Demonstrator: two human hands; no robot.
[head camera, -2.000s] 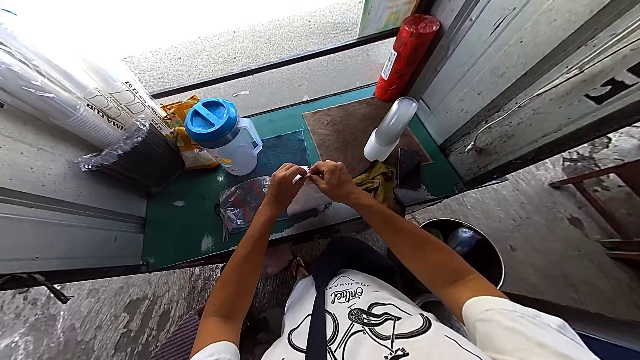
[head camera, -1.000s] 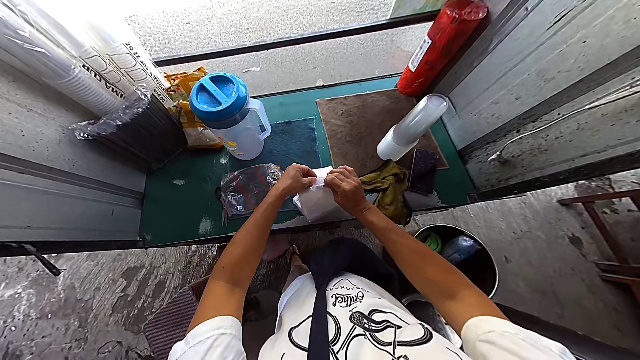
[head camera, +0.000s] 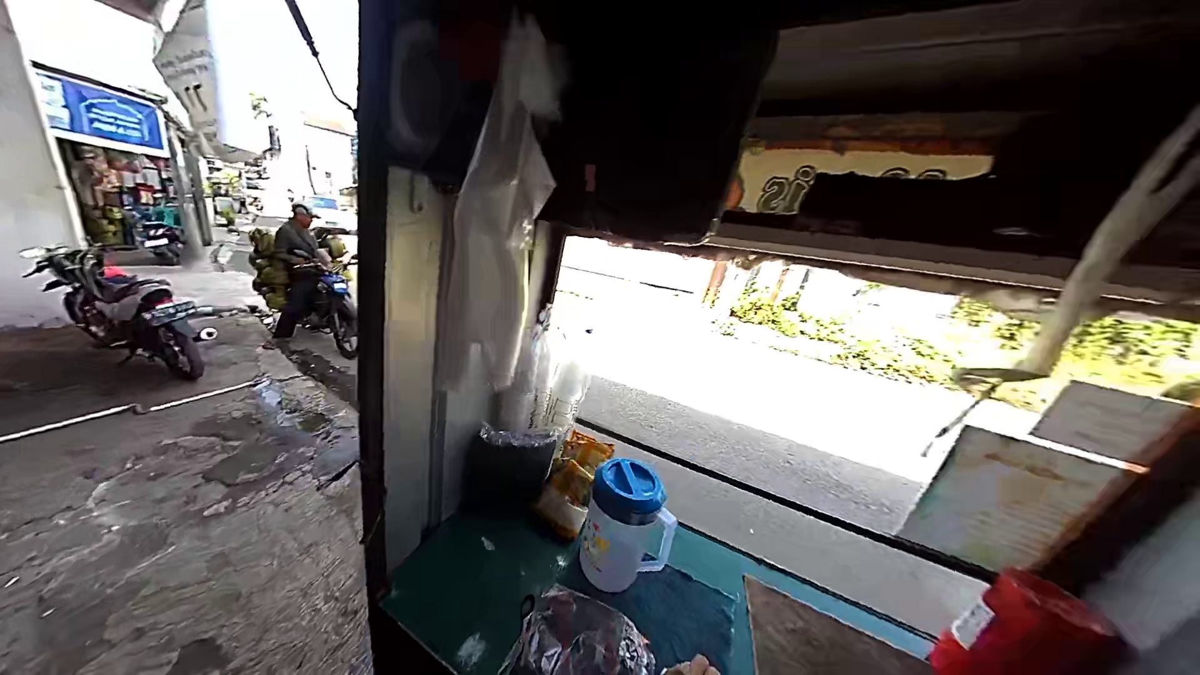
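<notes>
Only a small part of one of my hands shows, a few fingers (head camera: 692, 666) at the bottom edge, just right of a clear plastic bag with reddish contents (head camera: 586, 637). Which hand it is cannot be told, and what it holds is hidden below the frame. A plastic pitcher with a blue lid (head camera: 623, 525) stands upright on the green counter (head camera: 450, 577), behind the bag. Orange packets (head camera: 572, 478) lean behind the pitcher, beside a black container (head camera: 511, 469).
A brown mat (head camera: 816, 637) and a red cylindrical item (head camera: 1027, 623) are at the right. Clear plastic bags (head camera: 497, 216) hang by the post. Outside at left are a parked motorcycle (head camera: 131, 305) and a person (head camera: 298, 253) on a loaded motorcycle.
The view has swung up and left toward the street. Both hands were together on a small white bag over the counter; now only a few fingers remain in view.
</notes>
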